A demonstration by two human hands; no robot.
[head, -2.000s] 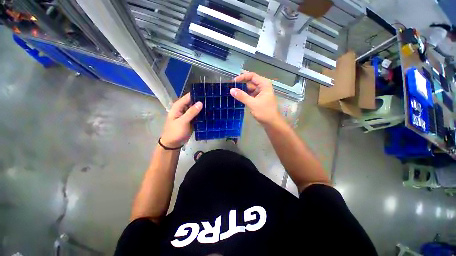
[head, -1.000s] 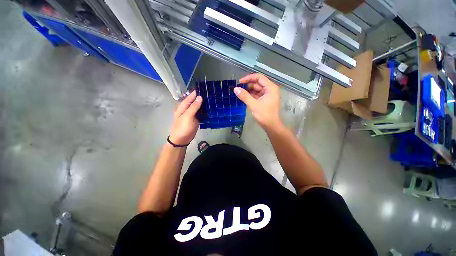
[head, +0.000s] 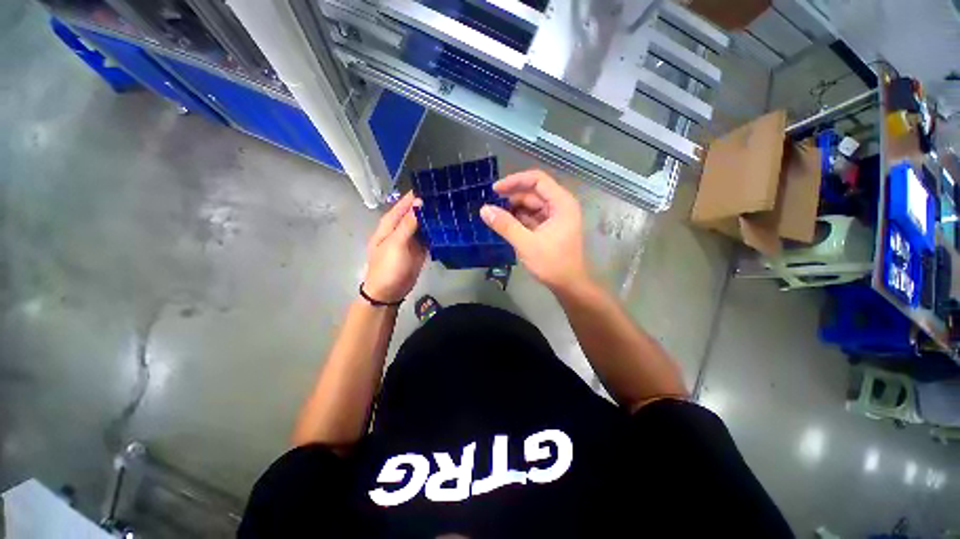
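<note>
A dark blue solar cell string [head: 460, 216] with thin silvery lines is held in the air in front of my body. It bends at its joints, and short wire ends stick out at its top edge. My left hand [head: 396, 253] grips its left edge, with a dark band on the wrist. My right hand [head: 540, 226] pinches its right edge between thumb and fingers. The fingertips behind the string are hidden.
The aluminium-framed output table [head: 590, 158] with white slats stands ahead, with dark striped cells on it. A machine with blue lower doors [head: 242, 114] is at left. An open cardboard box [head: 742, 179], a pale stool [head: 826, 253] and a workbench [head: 890, 211] are at right.
My view has shifted, so the machine frame appears further right than in the oldest frame. The string's top part is tilted differently, and my right hand sits lower along its edge. The table's white slats have moved.
</note>
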